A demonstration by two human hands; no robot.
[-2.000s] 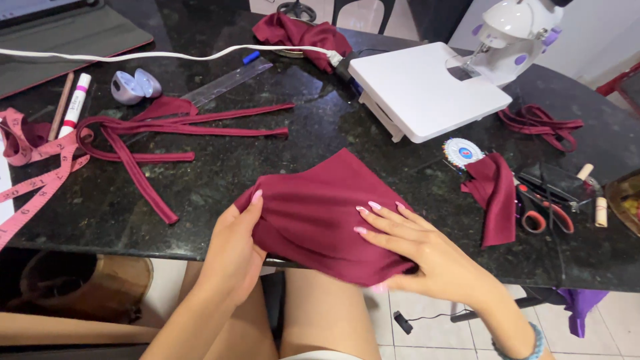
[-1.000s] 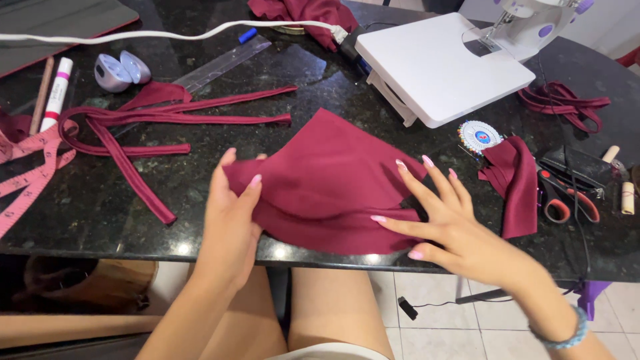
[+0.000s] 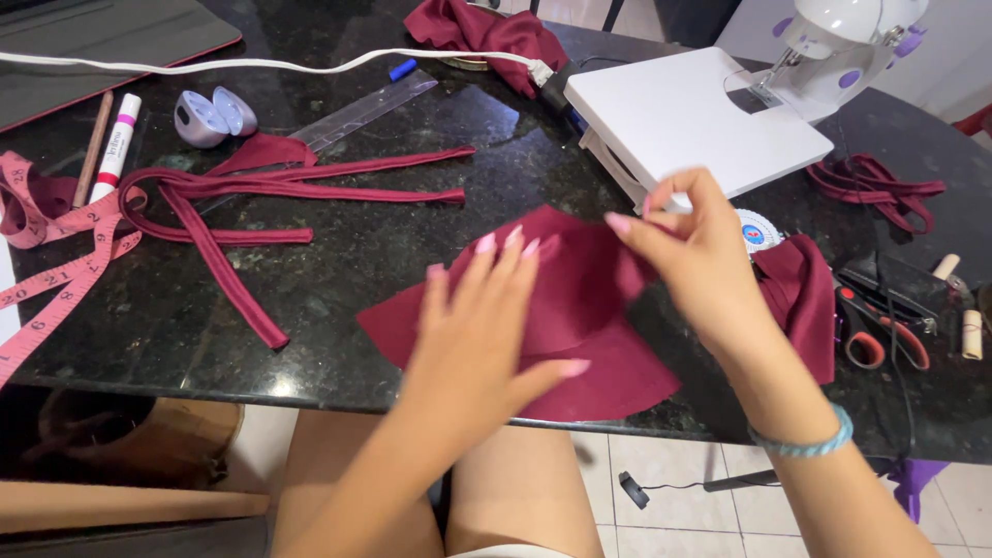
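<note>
A maroon fabric piece (image 3: 573,333) lies folded on the dark stone table at its front edge. Flat on its left part rests my left hand (image 3: 473,333), fingers spread. My right hand (image 3: 690,240), slightly blurred, pinches a raised part of the same cloth between thumb and fingers. Beyond that hand are a pin wheel (image 3: 753,231) and another maroon cloth piece (image 3: 806,302). Maroon fabric straps (image 3: 333,190) lie to the left. A small white sewing machine (image 3: 845,46) with its white extension table (image 3: 690,116) stands at the back right.
Orange-and-black scissors (image 3: 876,333) lie at the right near a thin black cable. At the left are a pink measuring tape (image 3: 46,318), a marker (image 3: 116,147) and an open earbud case (image 3: 213,116). A white cord (image 3: 271,66) crosses the back, near bunched maroon cloth (image 3: 488,39).
My right hand has lifted off the table area and now pinches raised cloth. My left hand has gone from gripping the cloth's left edge to lying flat on it. The cloth has been spread differently.
</note>
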